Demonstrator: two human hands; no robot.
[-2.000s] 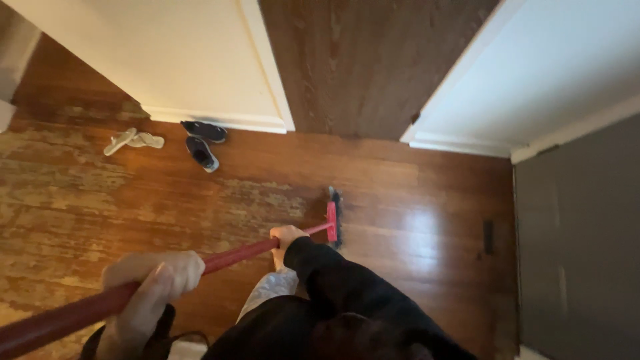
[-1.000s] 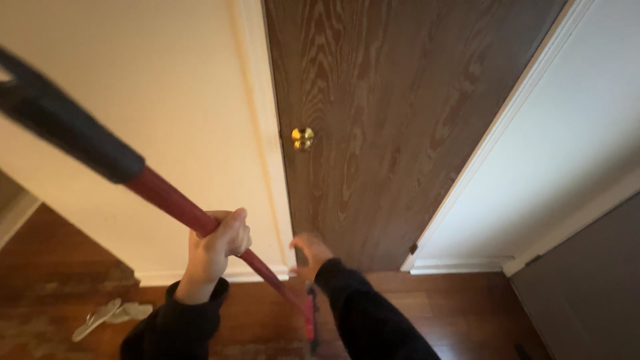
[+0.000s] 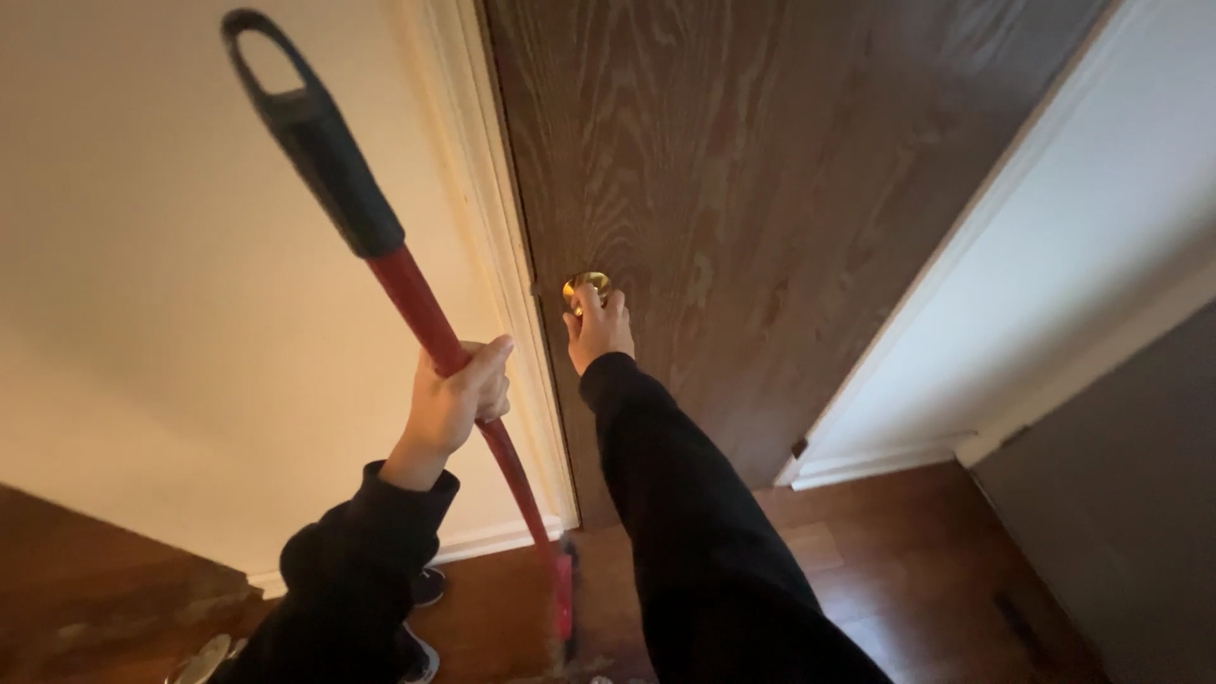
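My left hand (image 3: 461, 394) is closed around the red pole of a broom (image 3: 413, 299), below its black end grip with a hanging loop. The pole slants down to the red broom head (image 3: 564, 598), which rests on the wooden floor near the foot of the door frame. My right hand (image 3: 598, 328) has its fingers around a brass doorknob (image 3: 586, 282) on the left side of a brown wood-grain door (image 3: 722, 237). The door stands closed in its white frame. Both sleeves are black.
Dark shoes (image 3: 418, 655) lie on the floor (image 3: 494, 608), partly hidden by my left sleeve. A light-coloured sandal (image 3: 204, 660) is at the bottom left. Cream wall flanks the door on the left; at far right is a grey panel (image 3: 1121, 494).
My right hand, on the broom pole two seconds ago, has let go and moved up to the doorknob. My left hand still holds the pole, now more upright. The view has tilted up.
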